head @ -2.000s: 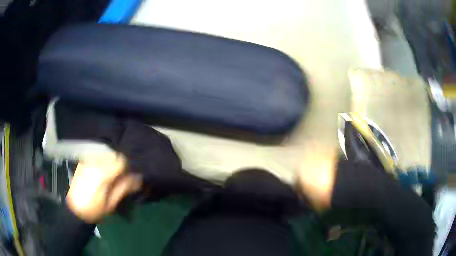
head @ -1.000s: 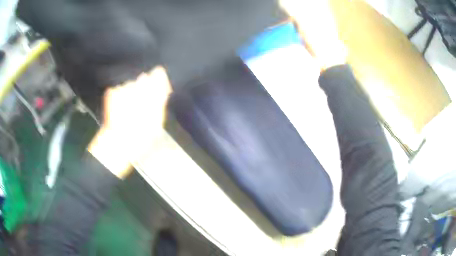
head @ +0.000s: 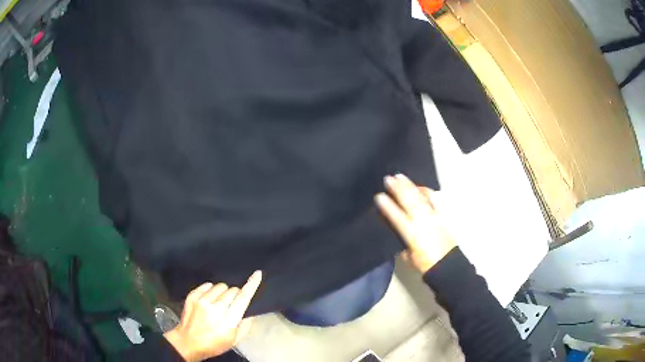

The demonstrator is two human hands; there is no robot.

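Note:
A large black garment (head: 262,134) lies spread over a navy padded board, covering most of it. Only the board's rounded end (head: 343,300) shows below the hem. My left hand (head: 216,318) is at the hem's lower left corner, one digit extended over the cloth; whether it pinches the cloth is unclear. My right hand (head: 417,219) rests on the garment's right edge with its fingers apart and flat. A sleeve-like part (head: 460,102) hangs out at the upper right over the white table cover (head: 488,205).
A brown cardboard guard (head: 559,92) stands along the right side. A white-rimmed dark tip, likely the iron (head: 368,357), is cut off at the bottom edge by a beige pad (head: 417,346). Green floor (head: 42,191) shows at left. An orange item (head: 431,6) is at top.
The garment, earlier held at the board's far end, now covers nearly all the board. My right hand has come back from the far side to the garment's near right edge. The view has shifted.

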